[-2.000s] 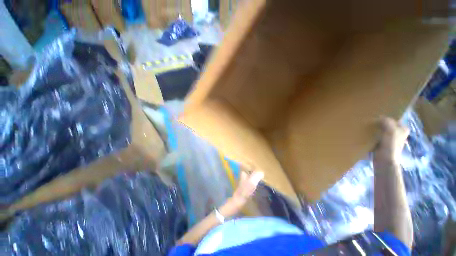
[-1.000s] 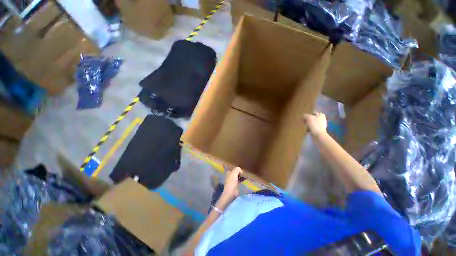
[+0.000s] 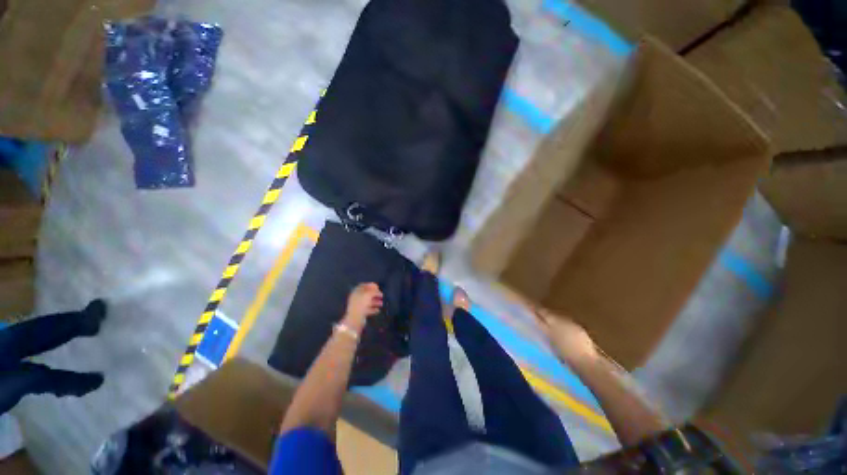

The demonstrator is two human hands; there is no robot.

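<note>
A deep open brown carton (image 3: 683,223) stands tilted in the picture at right, its inside bare. My right hand (image 3: 571,339) holds its near rim. A large black garment cover (image 3: 418,111) lies folded on the floor at top centre, with metal hanger hooks (image 3: 354,214) at its lower edge. A second, smaller-looking black cover (image 3: 320,306) lies just below it. My left hand (image 3: 365,301) is over this second cover, off the carton. Its fingers look curled, but blur hides whether they hold anything.
Polybagged navy garments (image 3: 158,102) lie on the floor at upper left. Another person's dark-clad legs (image 3: 46,353) show at the left edge. Yellow-black tape (image 3: 243,246) crosses the floor. More cartons (image 3: 789,325) stand at right, and a film-filled one (image 3: 232,408) at lower left. My legs are at bottom centre.
My left hand has let go of the carton and moved left over the lower black cover. The carton is now lower and further right, with my right hand on its near rim.
</note>
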